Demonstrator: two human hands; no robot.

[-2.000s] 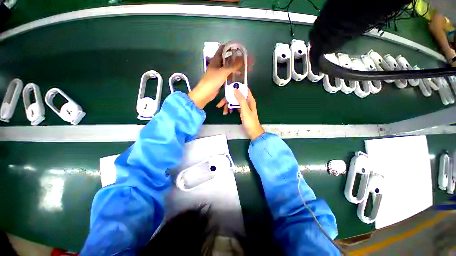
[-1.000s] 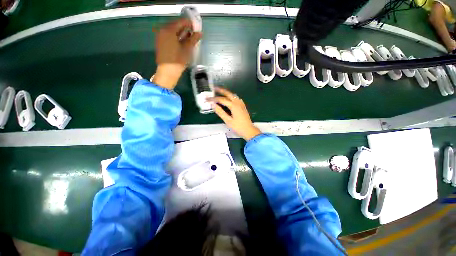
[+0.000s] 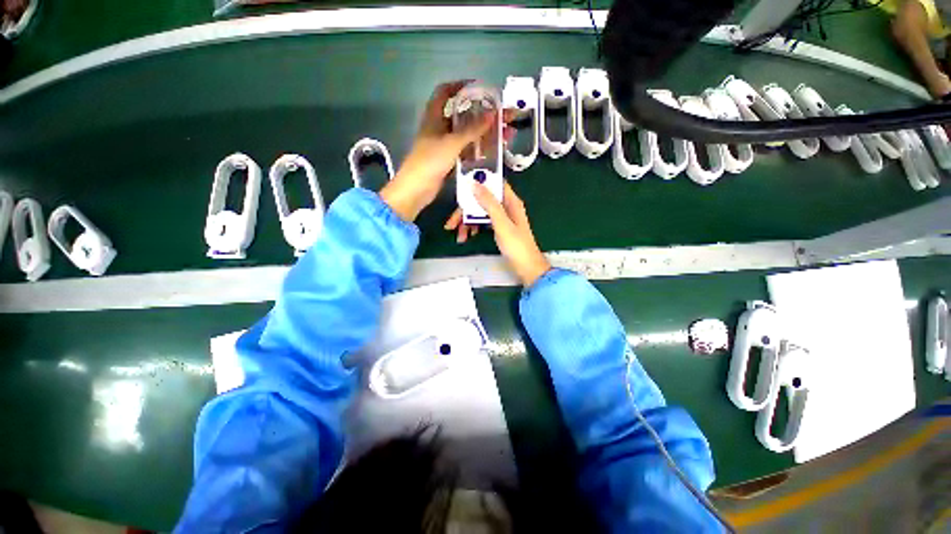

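A white loop-shaped housing (image 3: 478, 196) is held over the green conveyor belt (image 3: 584, 217), its solid end with a dark dot toward me. My right hand (image 3: 509, 225) grips the solid end, with the thumb on it near the dot. My left hand (image 3: 446, 138) is at the far loop end. It is blurred, so its exact grip and anything small in its fingers cannot be told. Another housing (image 3: 520, 123) stands on the belt just right of my left hand. One housing (image 3: 410, 365) lies on the white sheet (image 3: 459, 417) near me.
Housings (image 3: 233, 205) lie on the belt at left, and a long row (image 3: 636, 146) at right. A black arm (image 3: 652, 52) hangs at upper right. A second white sheet (image 3: 850, 355), set-aside housings (image 3: 753, 358) and a round speckled clump (image 3: 709, 335) are on the right bench. A person's arm (image 3: 918, 47) shows at upper right.
Belt housings have shifted left. A second ago my left hand was farther back and left with a housing; now both hands meet at one housing, and another stands at the row's left end.
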